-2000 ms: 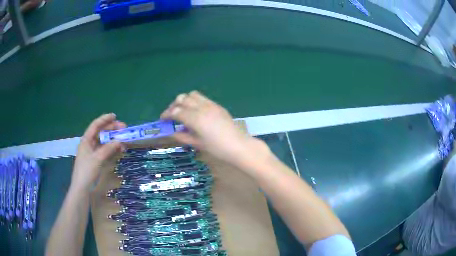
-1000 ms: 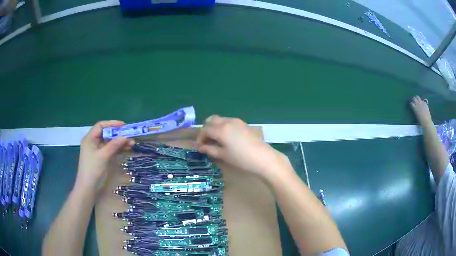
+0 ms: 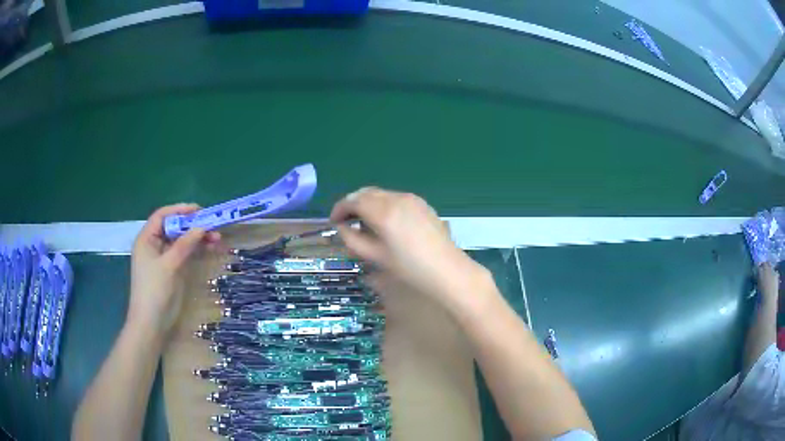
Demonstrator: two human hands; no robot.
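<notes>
My left hand [image 3: 169, 258] holds a purple housing half [image 3: 245, 205] by its narrow end, above the top of the board row. The curved wide end points up and right, and its hollow side shows. My right hand [image 3: 387, 237] grips a circuit board [image 3: 305, 235] at its right end and lifts it at the top of the row; its dark wires trail left. Several circuit boards [image 3: 314, 326] lie in a row on a tan cardboard sheet [image 3: 430, 370], wires to the left.
Filled housings [image 3: 39, 301] stand side by side at left. A pale rail [image 3: 559, 231] edges the green conveyor [image 3: 387, 129], which carries a small purple part [image 3: 713, 187] at right. A blue bin [image 3: 288, 10] is at the top. Another person's arm [image 3: 762, 314] reaches to a plastic bag [image 3: 764, 237].
My right hand has lifted a board's right end off the row. The housing in my left hand has tilted up more. The neighbour's arm has drawn back, and a small purple part now lies on the conveyor.
</notes>
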